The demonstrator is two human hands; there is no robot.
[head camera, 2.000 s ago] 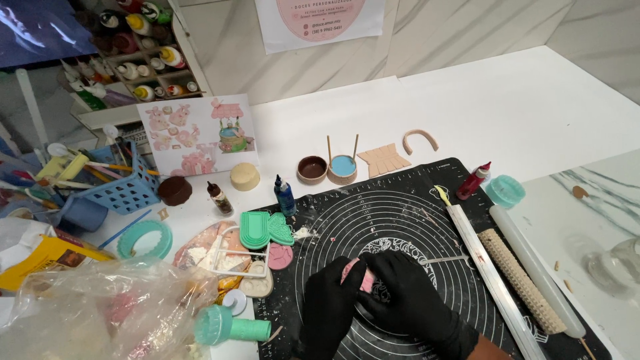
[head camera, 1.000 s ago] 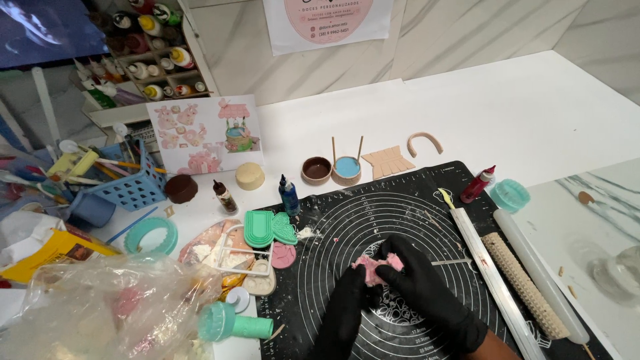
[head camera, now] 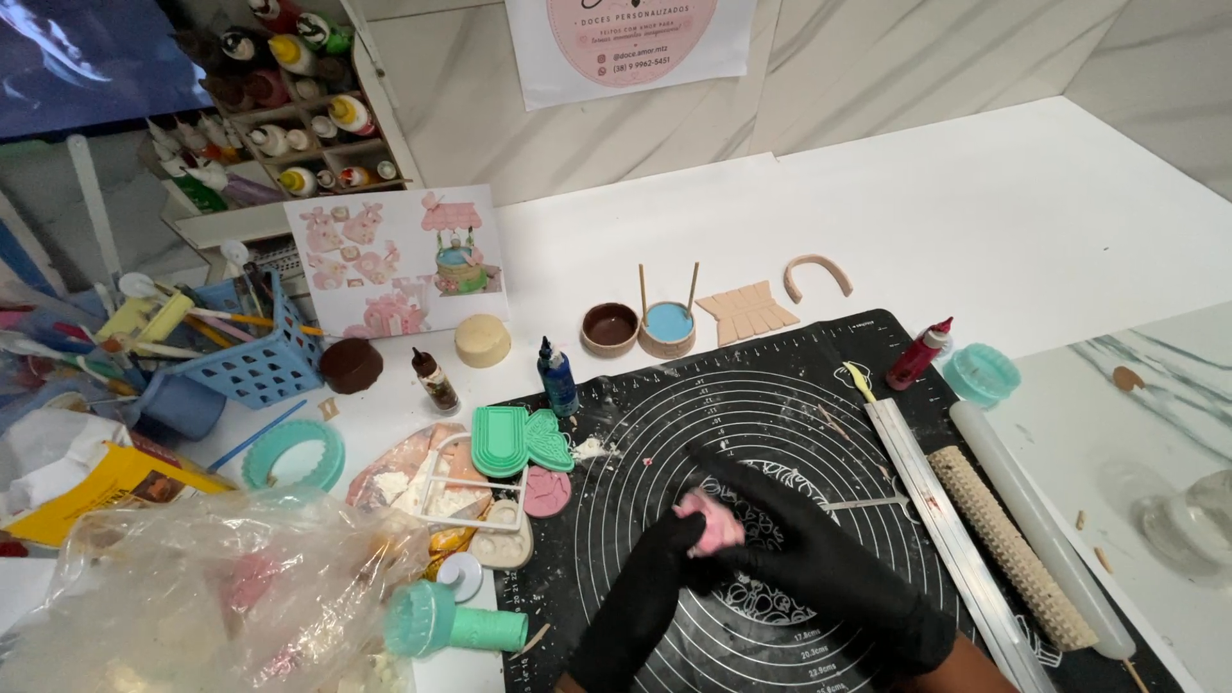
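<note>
My left hand (head camera: pixel 640 582), in a black glove, grips a lump of pink modelling paste (head camera: pixel 714 525) between thumb and fingers. From the right, my right hand (head camera: pixel 818 539), also black-gloved, touches the lump's lower edge, its fingers spread and partly blurred. Both are above a black mat printed with white circles (head camera: pixel 626 481). Behind the mat stand a brown-filled small bowl (head camera: pixel 609 329) and a blue-filled one (head camera: pixel 667 329) with two upright sticks. Beside them lie a beige slatted piece (head camera: pixel 748 312) and a beige arch (head camera: pixel 816 277).
Left are green cutters (head camera: pixel 500 441), a plastic bag (head camera: pixel 212 587) and a blue basket of tools (head camera: pixel 250 351). Dropper bottles (head camera: pixel 557 378) edge the mat. At right lie a metal bar (head camera: pixel 948 539), a textured roller (head camera: pixel 1011 549) and a smooth white rolling pin (head camera: pixel 1039 529).
The pink paste was stretched between both hands one second ago; now it is a compact lump at my left fingertips. My right hand's fingers have spread apart.
</note>
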